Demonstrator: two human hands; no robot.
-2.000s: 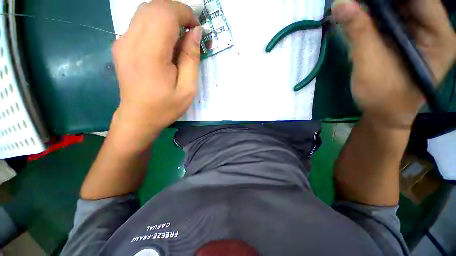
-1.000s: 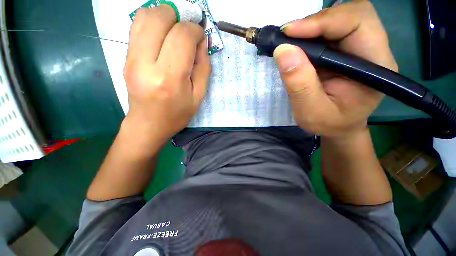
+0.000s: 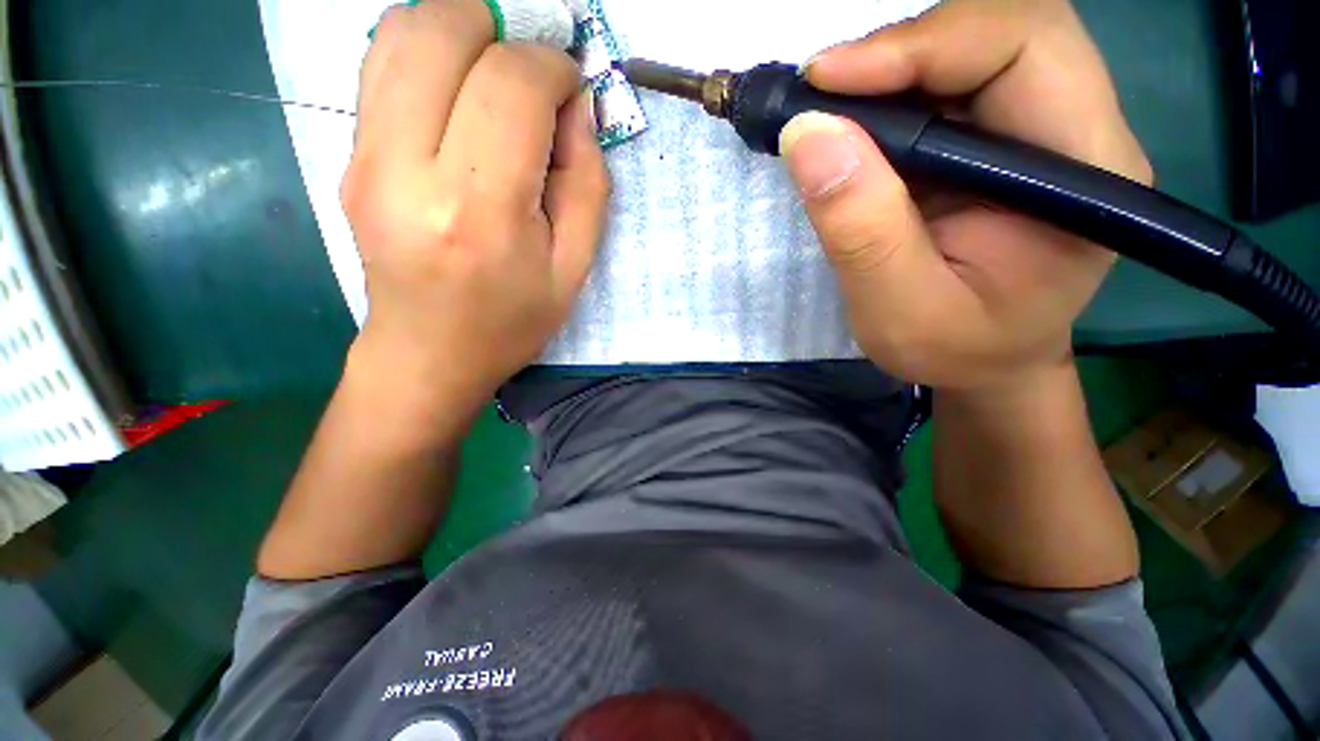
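My right hand (image 3: 955, 188) grips the black handle of a soldering iron (image 3: 1013, 171). Its dark tip meets the right part of a green-edged PCB panel (image 3: 618, 109) on a white sheet (image 3: 724, 261). My left hand (image 3: 471, 188) is curled over the panel's left part and hides much of it. A white finger cot with a green rim (image 3: 536, 20) is on a left fingertip. Thin solder wire (image 3: 188, 94) runs from the left edge to my left hand; its working end is hidden.
A white perforated tray (image 3: 51, 348) stands at the left edge, with a red thing (image 3: 177, 420) below it. A black flat object (image 3: 1283, 109) lies at the upper right. A cardboard box (image 3: 1194, 485) is on the floor at right.
Since two seconds ago my right hand has brought the iron left to the panel, and the green-handled cutters are no longer visible. In the last second both hands have moved only slightly.
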